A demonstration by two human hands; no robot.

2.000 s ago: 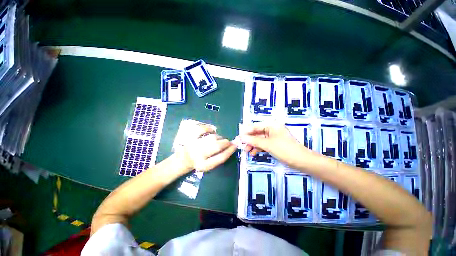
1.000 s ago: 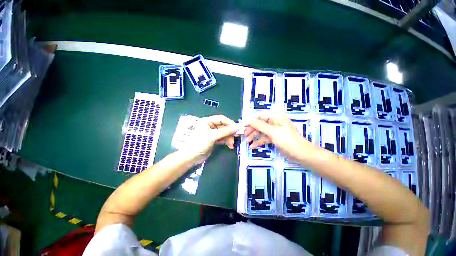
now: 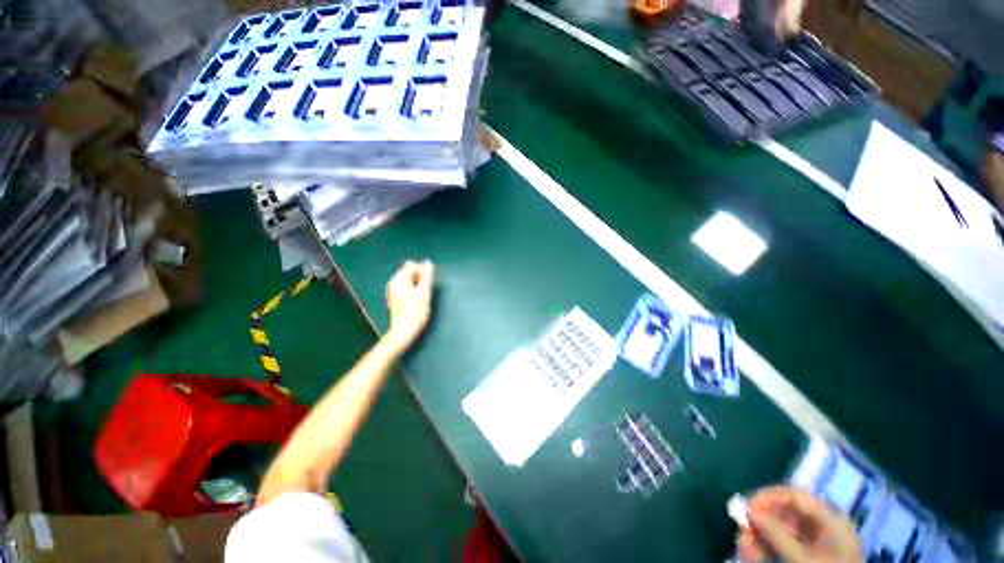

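My left hand (image 3: pixel 411 295) is over the green bench left of the sheets, fingers curled; whether it holds anything cannot be told. My right hand (image 3: pixel 801 526), blurred and cut off by the bottom edge, pinches a small white piece (image 3: pixel 739 509) beside the blister tray (image 3: pixel 842 475), mostly out of view. A white label sheet (image 3: pixel 539 385) with rows of small dark pieces lies between the hands. A smaller dark-piece sheet (image 3: pixel 647 451) lies right of it. Two blue-edged units (image 3: pixel 650 333) lie above them.
Stacked blister trays (image 3: pixel 319 159) of units stand at the bench's upper left. Black trays (image 3: pixel 749 77) and another person's hand (image 3: pixel 786 20) are at the far side. A paper sheet (image 3: pixel 914 209) with a pen is at right. A red stool (image 3: pixel 165 440) stands lower left.
The view has swung left, bringing the tray stack and red stool into sight. My hands have parted; the left is out by the bench's left part, the right near the work tray.
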